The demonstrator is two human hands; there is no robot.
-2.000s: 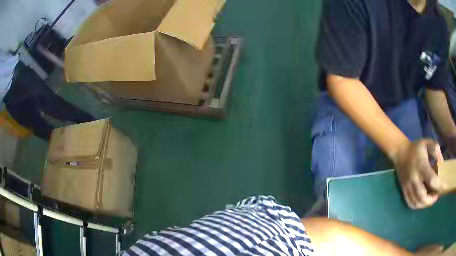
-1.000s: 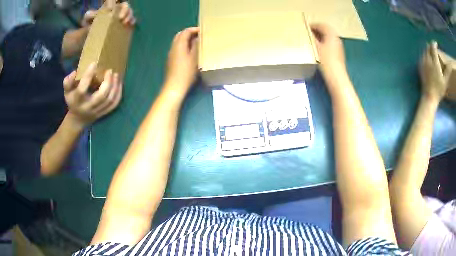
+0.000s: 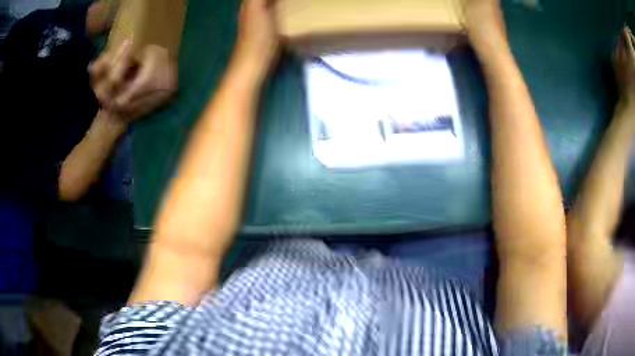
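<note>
A brown mailer box (image 3: 372, 17) sits at the top edge of the picture, partly cut off, over the far part of the white bench scale (image 3: 383, 104). My left hand (image 3: 261, 21) is at the box's left side and my right hand (image 3: 484, 21) at its right side. Both hands are blurred and cut off by the top edge, the box between them. The scale's display and buttons are blurred and unreadable. The box hides most of the round plate. I cannot tell whether the box touches the plate.
At left a person in a dark shirt holds another brown box (image 3: 150, 28) over the green table (image 3: 278, 198). At right another person's forearm (image 3: 606, 174) reaches along the table. The table's near edge runs in front of my striped shirt.
The view has swung from the floor and cartons to the table, then tilted lower. The box and scale now stand higher in the picture, with the tan sheet out of view. My hands stay at the box.
</note>
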